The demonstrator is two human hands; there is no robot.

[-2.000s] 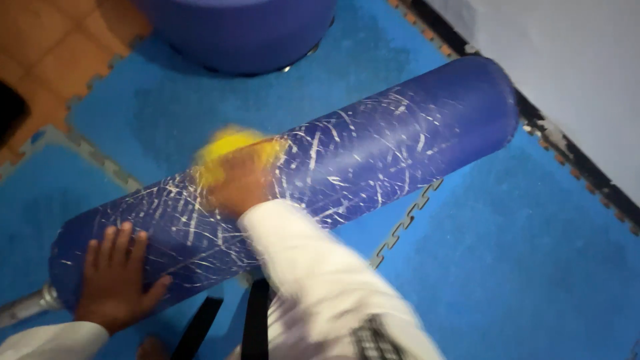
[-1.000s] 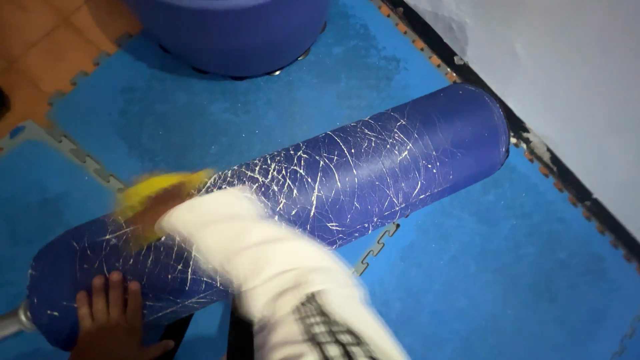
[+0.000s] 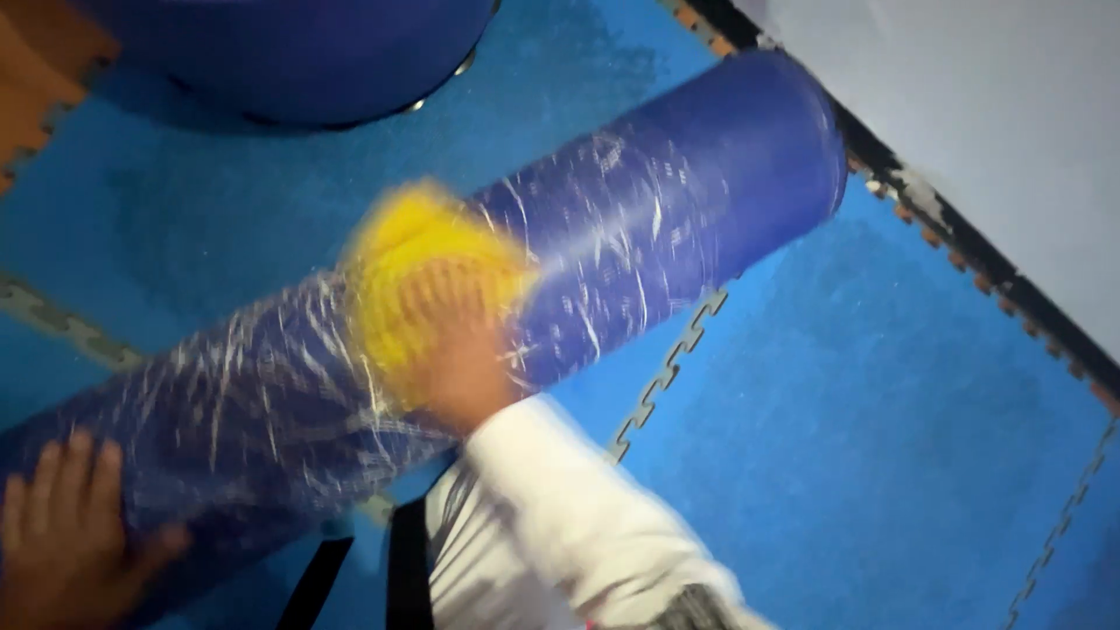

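Observation:
A long blue punching bag, covered with white scratches or creases, lies slantwise across the floor. My right hand, blurred, presses a yellow cloth onto the middle of the bag. The cloth spreads out beyond my fingers. At the lower left, my left hand rests on the bag, fingers apart, with nothing held in it; the frame's edge cuts it off.
Blue interlocking foam mats cover the floor, with orange ones at the upper left. A large round blue object stands behind the bag. Along the right runs a pale surface with a dark edge. Black straps hang at the bottom.
My right hand and the yellow cloth have moved right along the bag, from near its left part a second ago to its middle. The left hand remains on the bag.

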